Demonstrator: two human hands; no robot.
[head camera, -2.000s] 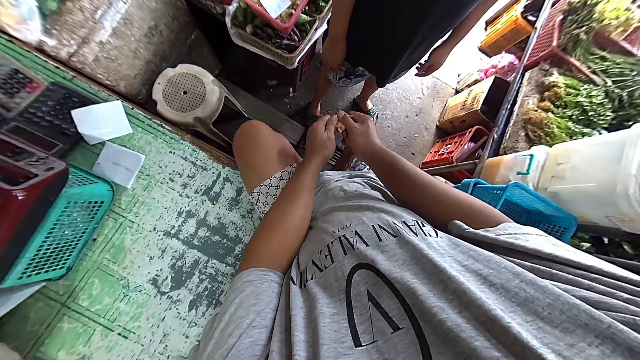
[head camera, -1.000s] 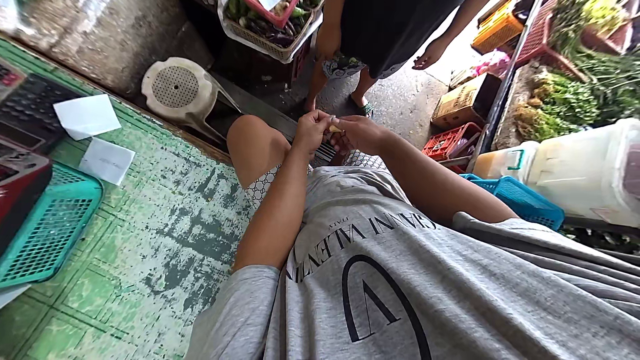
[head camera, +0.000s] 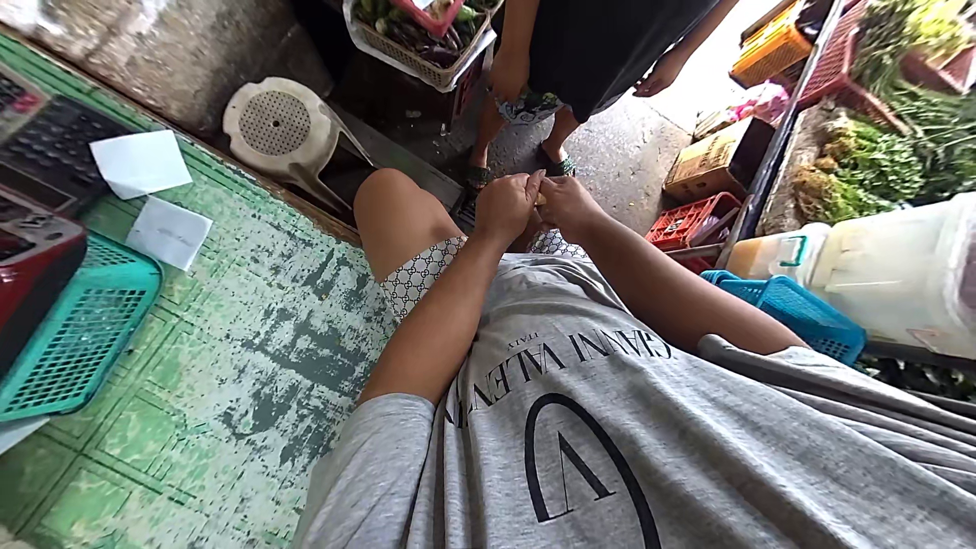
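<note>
My left hand (head camera: 506, 204) and my right hand (head camera: 568, 202) meet in front of my knees, with their fingertips together. A small yellowish thing (head camera: 540, 200) shows between them, mostly covered by the fingers, and its kind cannot be told. The right fingers are curled around it, while the left thumb and fingers pinch at its upper side. Both hands are held above the gap between my legs, close to the feet of a person standing opposite.
A white plastic stool (head camera: 276, 122) stands by the green worn surface (head camera: 252, 358), which bears a teal basket (head camera: 84, 328) and papers (head camera: 169, 231). A person (head camera: 602, 53) stands ahead beside a vegetable basket (head camera: 427, 57). Right are a red crate (head camera: 690, 221), blue basket (head camera: 801, 305) and leafy greens (head camera: 877, 168).
My hands stay together in front of my knees, and the fingers have shifted around the small yellowish thing, which is now more covered than before.
</note>
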